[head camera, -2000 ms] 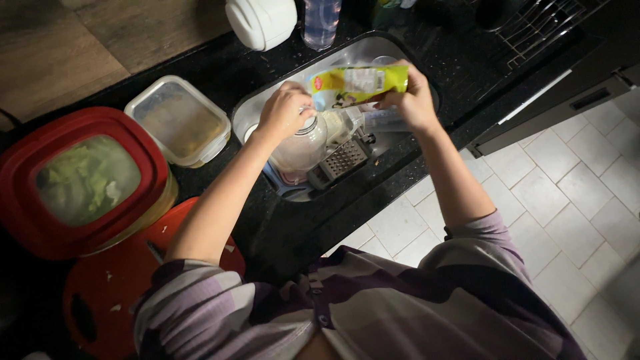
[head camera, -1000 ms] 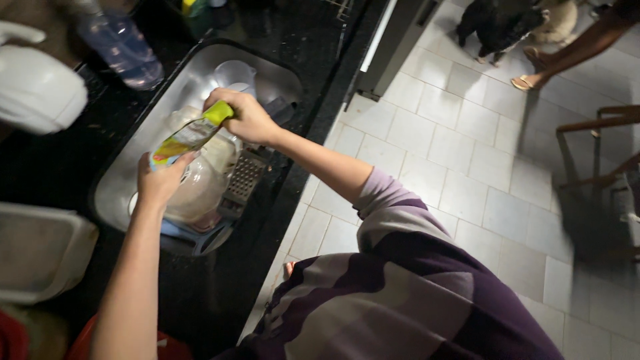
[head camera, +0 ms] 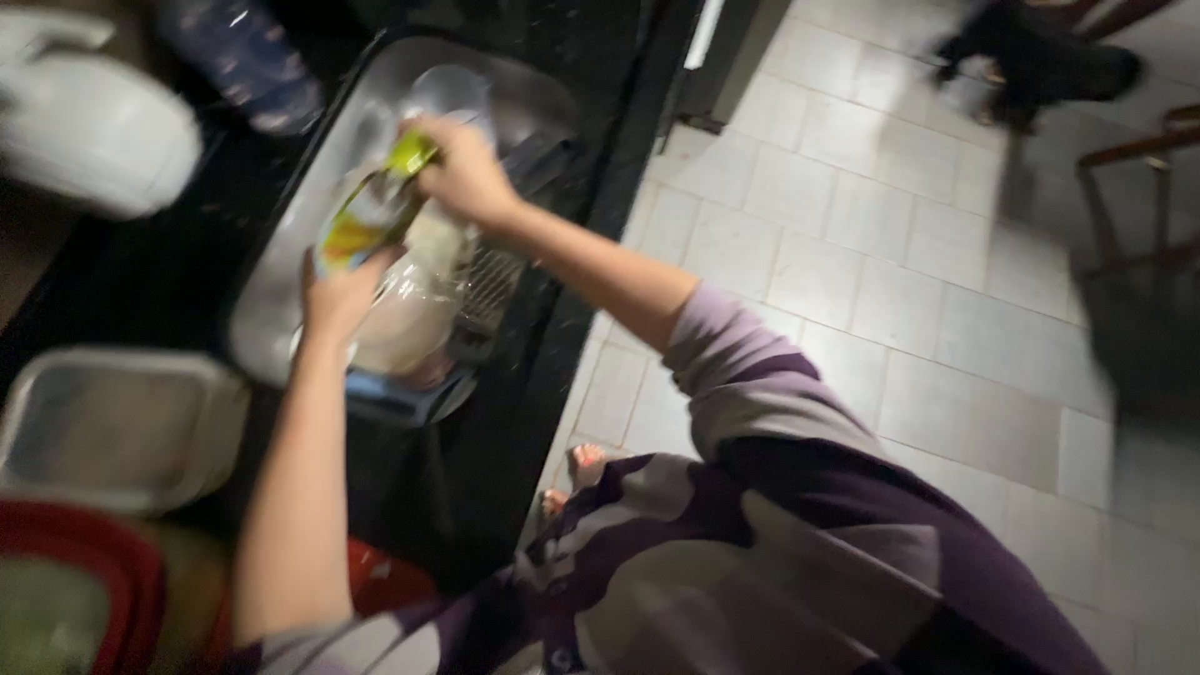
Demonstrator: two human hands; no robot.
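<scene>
Over the steel sink (head camera: 267, 309), both my hands hold a yellow-green plastic food packet (head camera: 361, 220). My left hand (head camera: 347, 291) grips its lower end, and my right hand (head camera: 459, 173) pinches its upper end. Below the packet, a clear rounded vessel (head camera: 408, 323) with pale contents is in the sink. A metal grater (head camera: 492, 281) lies to its right, partly hidden. A clear cup (head camera: 450, 94) is at the far end of the sink, and a blue item (head camera: 398, 398) at the near end. The view is blurred.
On the black counter are a white plastic container (head camera: 103, 131), a clear bottle (head camera: 248, 66), a lidded rectangular tub (head camera: 122, 427) and a red-rimmed container (head camera: 136, 581). A black-furred animal (head camera: 1041, 61) is on the tiled floor at the upper right, near a wooden chair (head camera: 1139, 155).
The view has swung right since the oldest frame. The packet, held nearly level two seconds ago, now slants down toward my left hand, which has taken hold of its lower end.
</scene>
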